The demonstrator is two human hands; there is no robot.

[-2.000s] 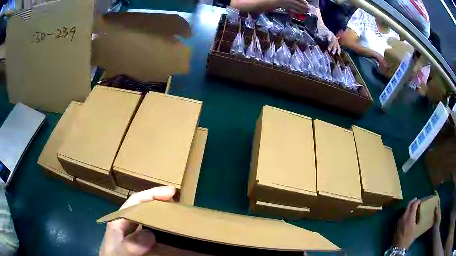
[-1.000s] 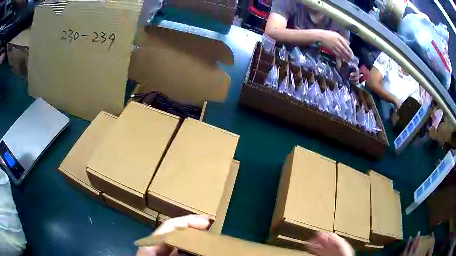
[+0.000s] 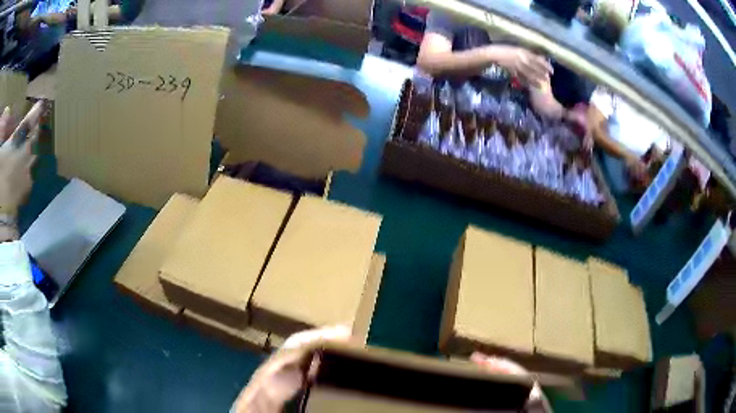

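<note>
A brown cardboard mailer box [image 3: 420,402] is at the bottom centre, cut off by the lower edge, with a dark opening facing me. My left hand [image 3: 282,373] holds its left end. My right hand [image 3: 516,379] is at its right end, blurred and partly hidden by the box. Closed tan mailer boxes stand beyond my hands in a left group [image 3: 315,258] and a right group [image 3: 494,286].
A cardboard sign [image 3: 137,113] stands behind the left stack, beside an open carton [image 3: 290,121]. A scale [image 3: 73,230] lies left, by another person's arm [image 3: 24,323]. A divided carton [image 3: 492,192] of bagged items stands across the table. Label strips [image 3: 692,270] lean right.
The strip-like cardboard edge in my hands now shows as a box with a dark opening. My right hand has come to its right end. Another person's hand has appeared at far left.
</note>
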